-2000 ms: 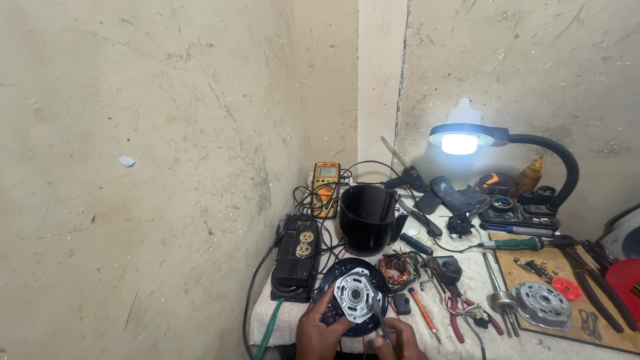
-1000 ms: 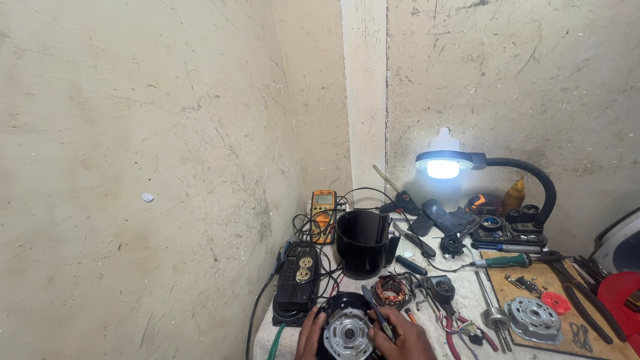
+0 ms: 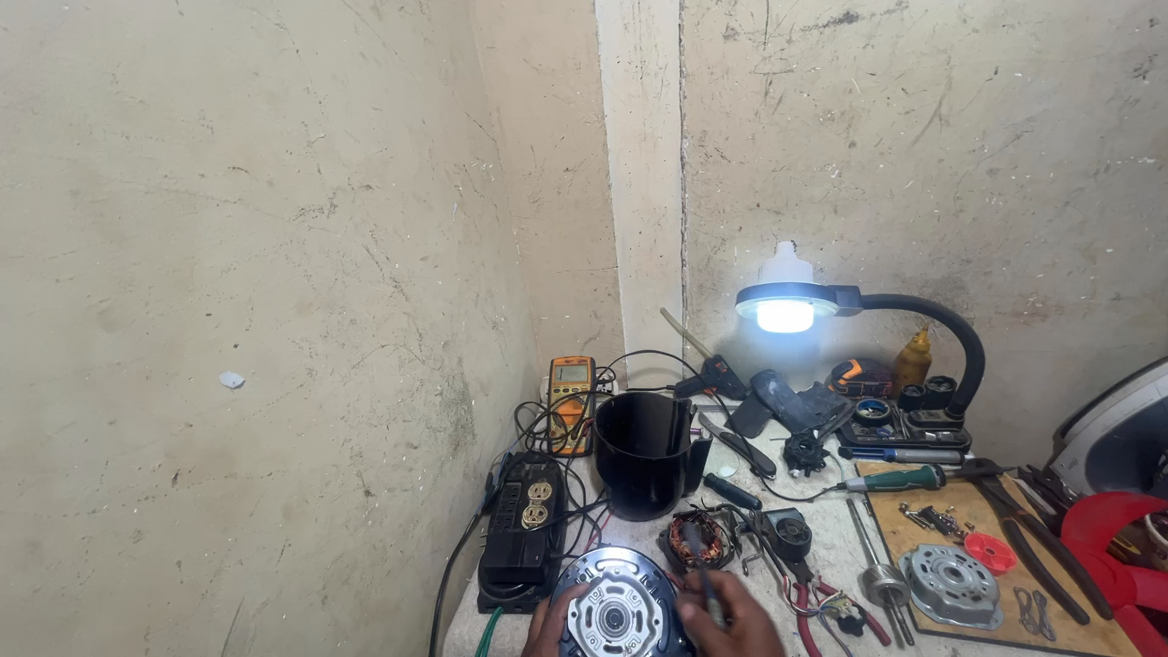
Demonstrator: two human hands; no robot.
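Observation:
At the bottom of the view, a round black housing [image 3: 659, 584] carries a silver metal motor end cover [image 3: 613, 619] with a bearing at its centre. My left hand [image 3: 550, 622] grips the housing's left rim. A slim dark-handled tool [image 3: 709, 593] is held in my right hand [image 3: 735, 619], beside the housing's right edge; its kind is unclear. Just beyond that tool lies a motor stator with copper windings [image 3: 698, 540]. The lower parts of both hands are cut off by the frame.
Behind the housing are a black plastic container [image 3: 644, 456], an orange multimeter [image 3: 572, 406] and a black power strip [image 3: 522, 534]. To the right lie a rotor with shaft [image 3: 883, 584], pliers [image 3: 803, 593] and a wooden board [image 3: 922, 616] bearing another metal cover [image 3: 954, 584]. A lit lamp [image 3: 785, 315] stands behind.
The tool in my right hand has moved off the metal cover to the housing's right side. The housing sits lower in the view, which has shifted.

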